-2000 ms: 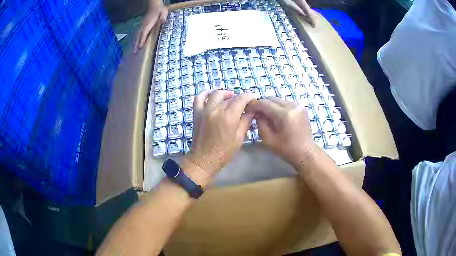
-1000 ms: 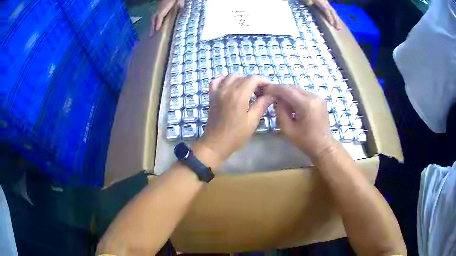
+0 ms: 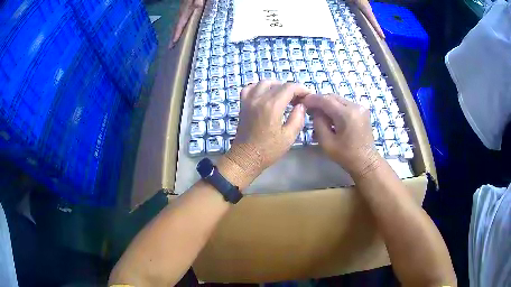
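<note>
Small white and silver units [image 3: 215,126] stand in dense rows in a large open brown carton [image 3: 291,224]. A white slip with handwriting [image 3: 302,17] lies on the far rows. My left hand [image 3: 269,120], with a dark wristband, and my right hand [image 3: 342,129] are over the near middle rows, fingertips together. Fingers are curled; whether anything is between them is hidden. A pale sheet [image 3: 274,168] shows between the front row and the carton's front wall.
Carton flaps fold out at left [image 3: 157,129] and right. Another person's hands rest on both far side edges. Blue crates [image 3: 61,84] are stacked at left. A blue stool [image 3: 400,28] stands at right. White-clothed people are at the right rim.
The carton and slip first shifted up and to the right in view, then stayed nearly still. The side flaps appear more steeply angled. My hands remain together over the units.
</note>
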